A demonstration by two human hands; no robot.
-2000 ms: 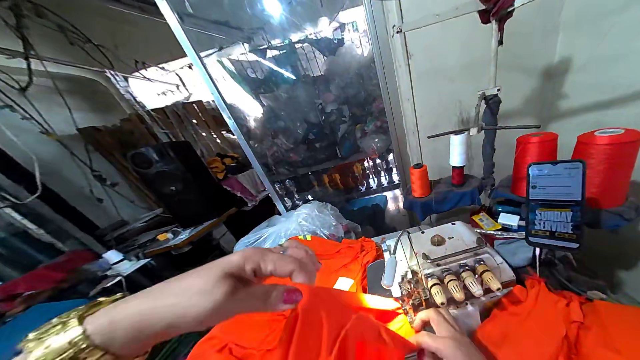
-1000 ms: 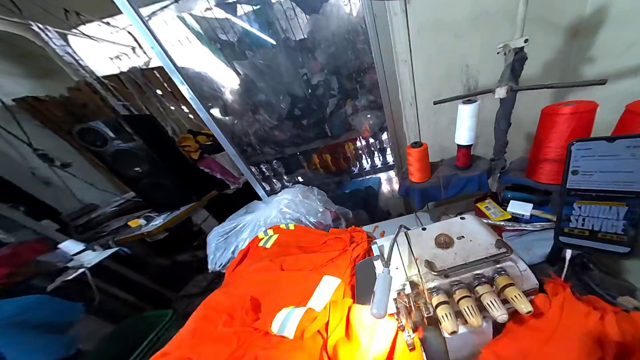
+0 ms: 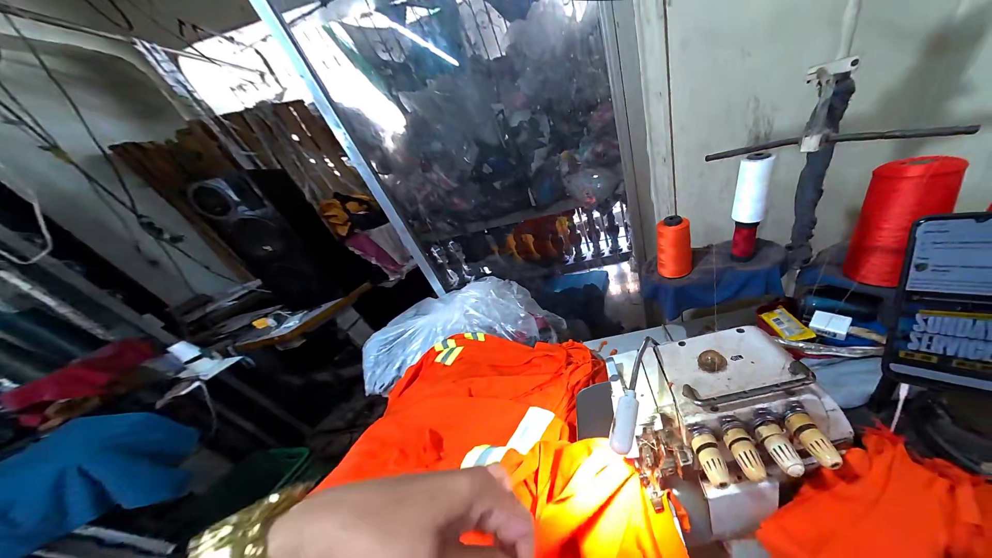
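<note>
My left hand, a gold band at its wrist, is low in the view with its fingers curled on the orange fabric garment, which has pale reflective strips. My right hand is out of view. The garment's brightly lit part lies at the needle area of a white overlock sewing machine. Several cream tension knobs line the machine's front. A small lamp on a bent stem hangs over the needle area. More orange fabric lies to the machine's right.
Behind the machine stand an orange thread cone, a white thread cone and a large red thread cone. A phone stands upright at the right. A clear plastic bag sits behind the garment. Blue cloth lies at left.
Two seconds ago both hands were on the orange fabric by the machine; one second ago neither showed. My left hand is back in view at the bottom, on the garment.
</note>
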